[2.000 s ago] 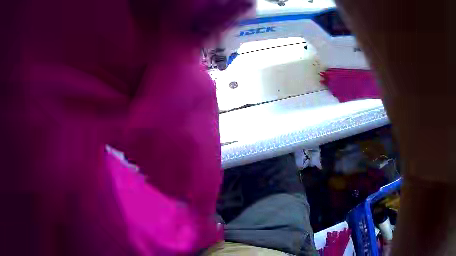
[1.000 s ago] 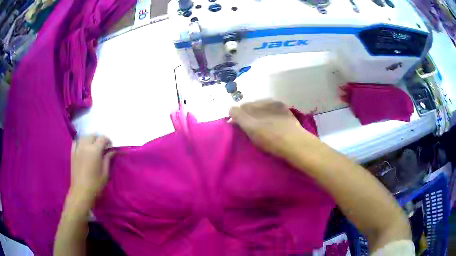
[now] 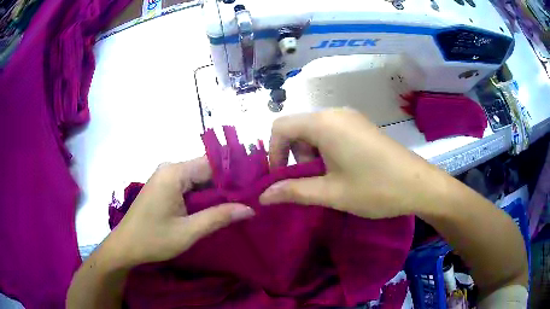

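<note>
A magenta garment panel (image 3: 289,241) lies over the lap and the table's front edge. Both hands pinch its folded edge in front of the needle. My left hand (image 3: 175,211) grips the edge from the left, thumb on top. My right hand (image 3: 338,166) grips it from the right, thumb below and fingers above. Narrow frayed magenta ends (image 3: 232,154) stick up between the hands. The presser foot and needle area (image 3: 244,81) of the white sewing machine (image 3: 386,42) is beyond the hands, with no cloth under it.
A stack of small magenta pieces (image 3: 449,116) lies at right under the machine arm. More magenta cloth (image 3: 30,163) drapes down the left side. A blue plastic basket (image 3: 428,271) with mixed items is at lower right. A measuring tape runs along the table edge (image 3: 470,154).
The cloth was spread wide between my hands and is now gathered. My left hand has moved right, close to my right hand. Earlier, raised cloth covered much of the view.
</note>
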